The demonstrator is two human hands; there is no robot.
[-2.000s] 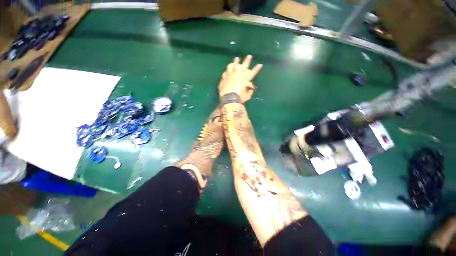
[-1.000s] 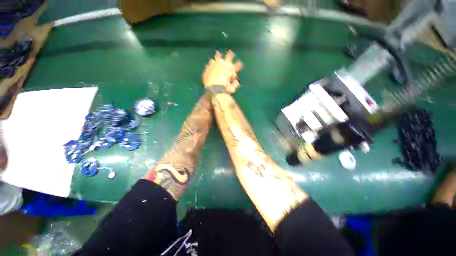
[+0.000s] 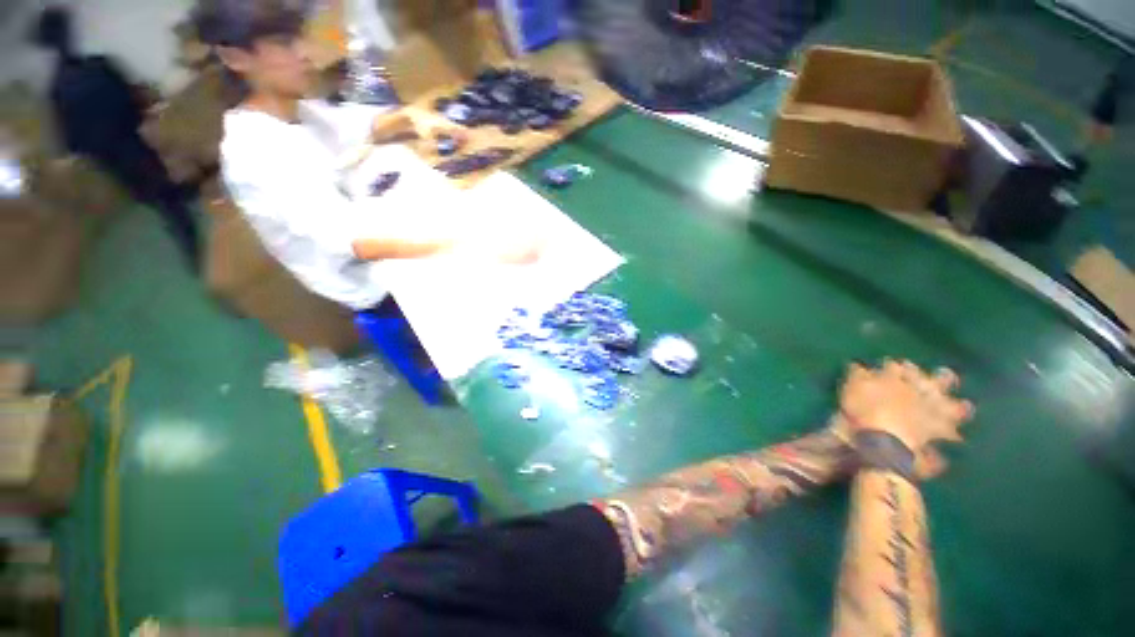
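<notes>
My right hand [image 3: 899,404] lies over my left at the right of the green bench, wrists crossed. My left hand is mostly hidden beneath it. Several fingers are spread, and no object shows in or under them. A pile of blue-and-white patterned round units [image 3: 579,336] lies to the left of the hands, beyond my left forearm. A pale round cover [image 3: 673,355] sits at the pile's right edge, apart from my hands.
A white sheet [image 3: 548,243] lies behind the pile, with a person in a white top reaching over it. Black parts [image 3: 510,100] lie on cardboard at the back. An open brown box [image 3: 859,149] stands at the bench's far edge. A blue stool [image 3: 349,529] is at lower left.
The view has swung left, so the pile and my hands appear further right. The screwdriver and feeder have left the picture; the neighbour and stool have come in. My hands remain overlapped.
</notes>
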